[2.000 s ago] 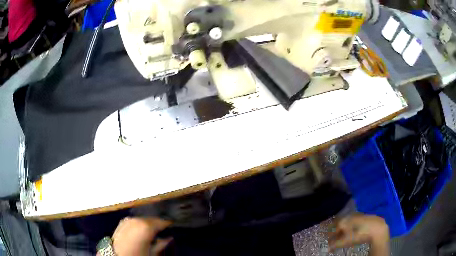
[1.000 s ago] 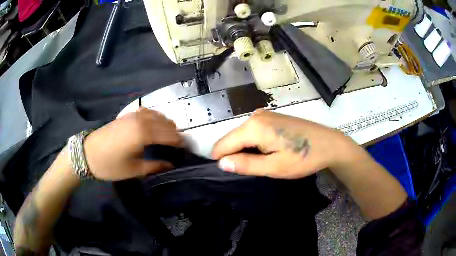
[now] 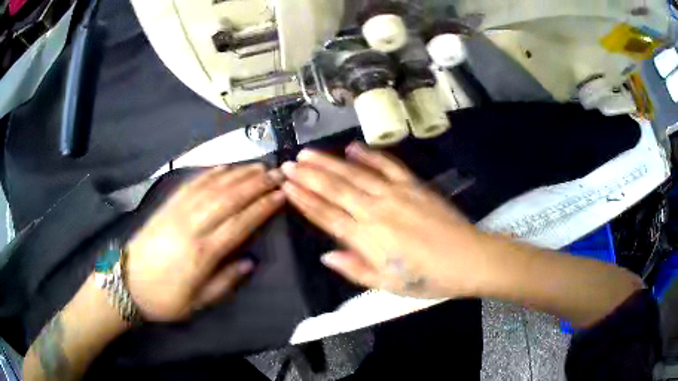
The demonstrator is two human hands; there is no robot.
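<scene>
My left hand (image 3: 201, 242) lies flat on a dark cloth panel (image 3: 253, 298), fingers extended toward the presser foot (image 3: 284, 134). My right hand (image 3: 379, 223) lies flat on the darker part of the cloth. The fingertips of both hands meet just in front of the presser foot, beside a seam line running toward me. Neither hand grips the cloth. The cloth passes beneath the cream machine head (image 3: 201, 45) and extends right, under the tension dials (image 3: 383, 115). The needle tip and stitching point are hidden. Both hands are slightly blurred.
A dark-handled bar (image 3: 78, 89) stands at upper left over more dark cloth. The white table edge has ruler marks (image 3: 587, 197) at right. A blue crate (image 3: 595, 253) is below, partly hidden. An orange-yellow cord (image 3: 641, 97) hangs at the machine's right.
The hands have moved from bunched cloth at the table's front edge up to the presser foot. The cloth now lies spread over the needle plate and table. The view is closer to the machine head.
</scene>
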